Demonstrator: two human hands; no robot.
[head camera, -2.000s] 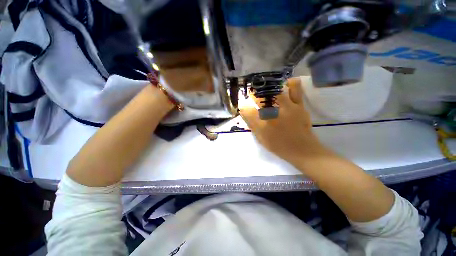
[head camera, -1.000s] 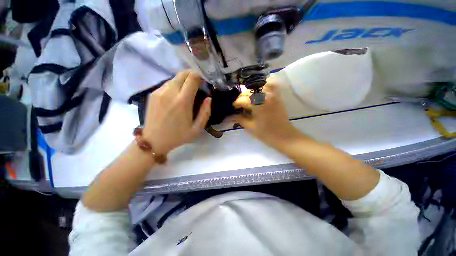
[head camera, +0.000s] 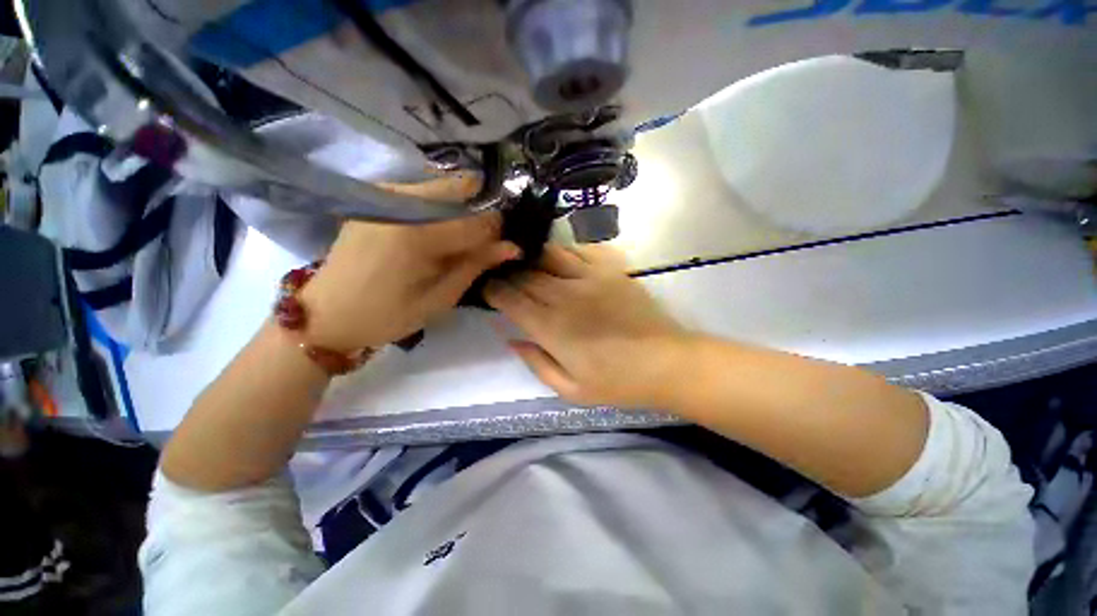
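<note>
The black cloth (head camera: 525, 234) lies bunched under the needle area of the white sewing machine (head camera: 722, 72). My left hand (head camera: 403, 259), with a beaded bracelet on the wrist, holds the cloth's left side between thumb and fingers, partly behind the machine head's curved metal part. My right hand (head camera: 589, 319) lies on the bed just right of and below the cloth, fingertips pressed on its edge. The presser foot and needle are hidden by the cloth and machine parts. The striped grey-white garment piece (head camera: 181, 241) lies at the left.
The table's front edge has a measuring scale (head camera: 577, 419). A round white shape (head camera: 836, 150) is right of the needle area. A grey machine part (head camera: 34, 295) stands at the far left. More striped cloth (head camera: 373, 487) is below the table edge.
Both hands were farther apart a second ago and are now close together at the black cloth. My right hand has moved from beside the needle toward me and left. The view has shifted closer to the head.
</note>
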